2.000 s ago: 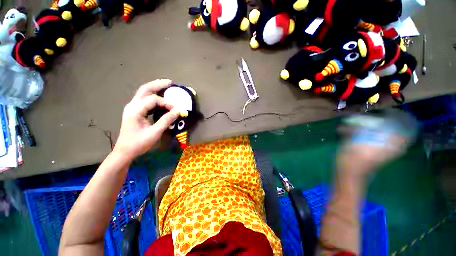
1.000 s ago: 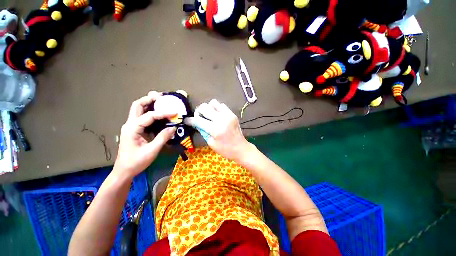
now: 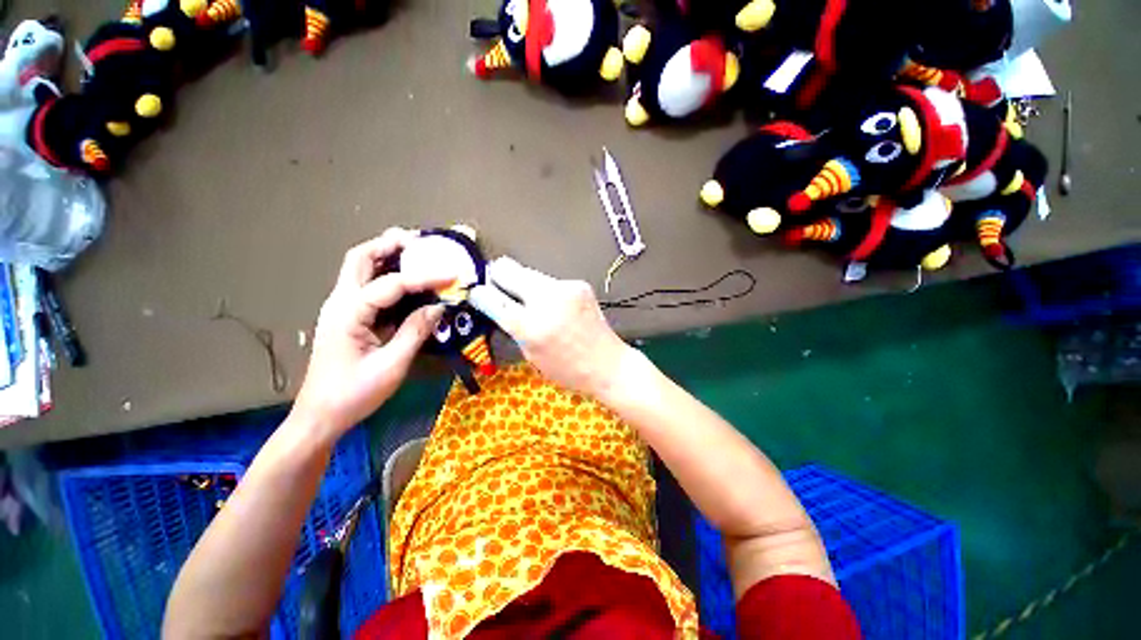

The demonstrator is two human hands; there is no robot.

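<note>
My left hand (image 3: 365, 328) grips a small plush penguin (image 3: 438, 259) at the table edge, belly up, with its eyes and striped cone hat pointing toward me. My right hand (image 3: 547, 315) touches the toy's right side near the beak, its fingertips pinched together. Pale coverings show on some right fingers. A needle cannot be made out. Dark sewing thread (image 3: 682, 299) lies in a long loop on the table to the right of my right hand. Thread snips (image 3: 618, 206) lie on the table beyond it.
Scarfed penguins (image 3: 941, 129) are piled at the right, with more at the upper left (image 3: 110, 98). A water bottle (image 3: 48, 215) and papers (image 3: 18, 344) are at the left edge. Blue crates (image 3: 836, 550) stand below the table on both sides.
My right hand has come in from the far right, where it was blurred, to the penguin. The thread, earlier a single wavy line, now lies looped. My left hand keeps its hold.
</note>
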